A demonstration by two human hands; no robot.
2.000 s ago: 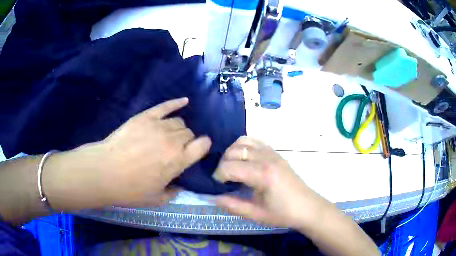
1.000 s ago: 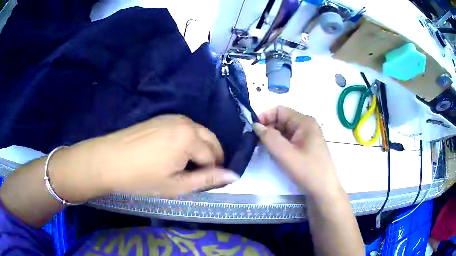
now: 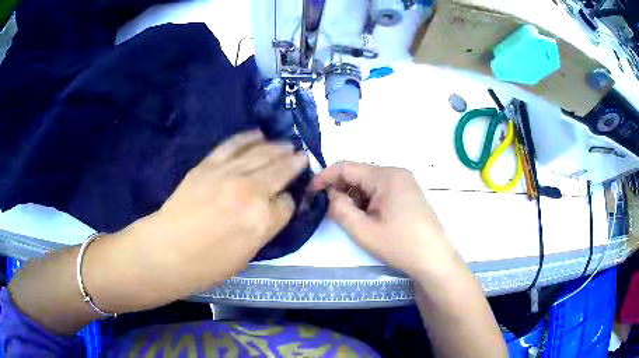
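Note:
The dark navy garment [image 3: 133,119] lies over the left of the white table, its right edge under the silver presser foot [image 3: 291,94]. My left hand [image 3: 228,199] lies on the cloth, fingertips at the folded hem below the foot. My right hand [image 3: 382,210] pinches the hem edge from the right with thumb and fingers. A pale line shows in the hem opening between the foot and my fingers. The fingertips of both hands are close together and partly blurred. The grey-blue cylindrical attachment [image 3: 342,98] hangs just right of the foot.
Scissors with green and yellow loops [image 3: 503,164] lie at the right beside slim dark and orange tools [image 3: 527,150]. A small grey oval piece [image 3: 457,103] is near them. A turquoise block [image 3: 525,56] sits on a brown holder [image 3: 452,35]. A ruler strip [image 3: 315,289] runs along the front edge.
My left hand has moved up and flattened toward the hem. My right hand has shifted left and slightly down, still at the hem. The camera view has shifted, so the machine appears further left.

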